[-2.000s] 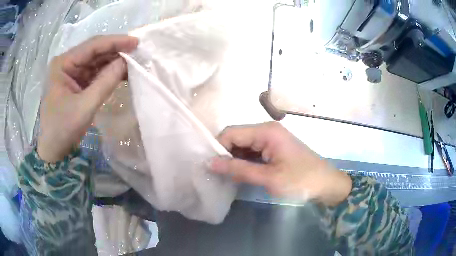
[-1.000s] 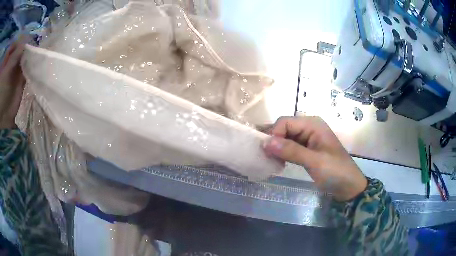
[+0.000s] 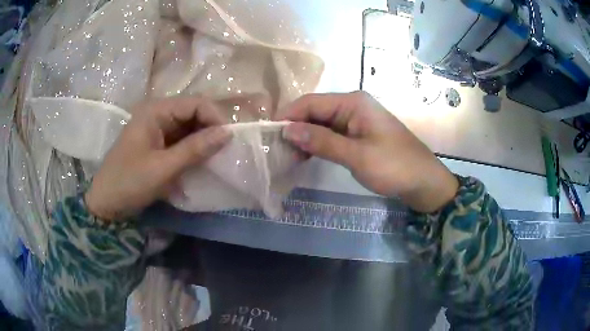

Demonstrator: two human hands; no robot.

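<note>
A sheer beige garment fabric (image 3: 194,61) with shiny specks lies heaped at the left and centre of the table. Its narrow cream bound edge (image 3: 257,124) runs nearly level between both hands. My left hand (image 3: 158,152) pinches the edge between thumb and fingers, left of centre. My right hand (image 3: 369,139) pinches the same edge a short way to the right. Cloth hangs down below the pinched edge, with a raised fold or seam in its middle. Part of the fabric is hidden behind my hands.
A white and blue sewing machine (image 3: 479,39) stands at the upper right. A green-handled tool (image 3: 550,169), dark tweezers (image 3: 557,184) and thread snips (image 3: 572,194) lie at the right. A ruler tape (image 3: 349,218) runs along the front edge. Black loop handles (image 3: 581,139) show far right.
My left hand has come in from the far left to the centre and taken the edge near my right hand. My right hand has moved slightly left and up. The stretched edge is now short.
</note>
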